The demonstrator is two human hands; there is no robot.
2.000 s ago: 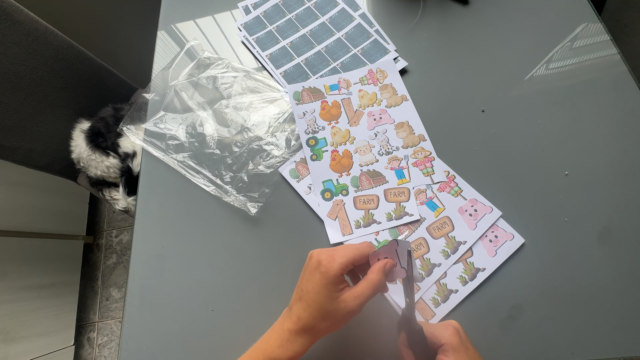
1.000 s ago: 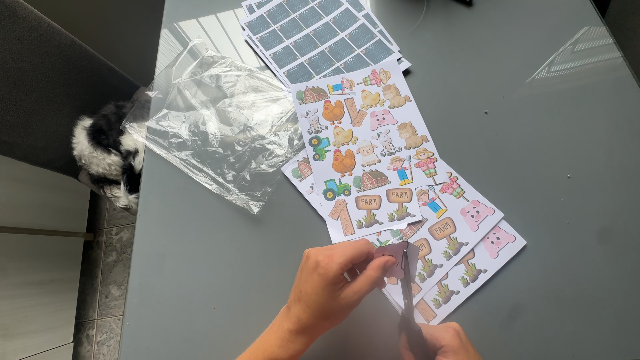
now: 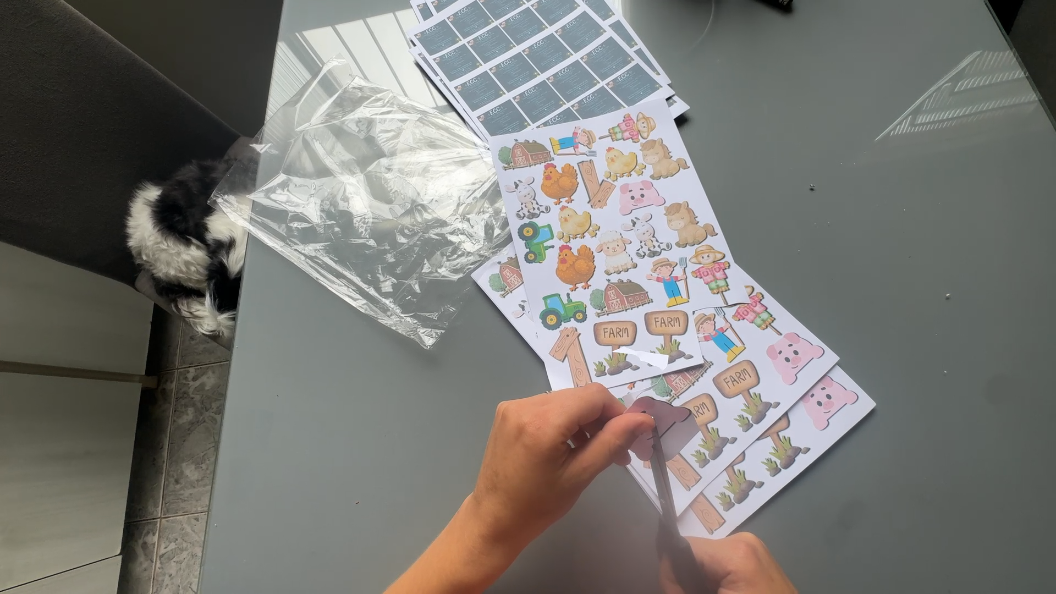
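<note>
My left hand (image 3: 553, 445) pinches a small pinkish paper cutout (image 3: 660, 421) between thumb and fingers. At the bottom edge my right hand (image 3: 734, 565) grips dark scissors (image 3: 662, 483), whose blades reach up to the cutout; the handles are partly hidden. Beneath and beyond the hands lie overlapping white sheets printed with farm pictures. The top sheet (image 3: 606, 247) shows hens, tractors, barns and signs, and lower sheets (image 3: 796, 396) stick out to the right. A thin white paper scrap (image 3: 643, 357) rests near the top sheet's lower edge.
A crumpled clear plastic bag (image 3: 379, 198) lies left of the sheets on the grey table (image 3: 371, 462). Farther back are sheets with dark printed rectangles (image 3: 536, 58). Past the table's left edge, a black-and-white furry animal (image 3: 186, 239) is partly visible by a dark chair (image 3: 91, 140).
The cutout has turned in my left hand, and the scissor blades have shifted against it. A white scrap now shows on the top sheet. Both hands remain in about the same place.
</note>
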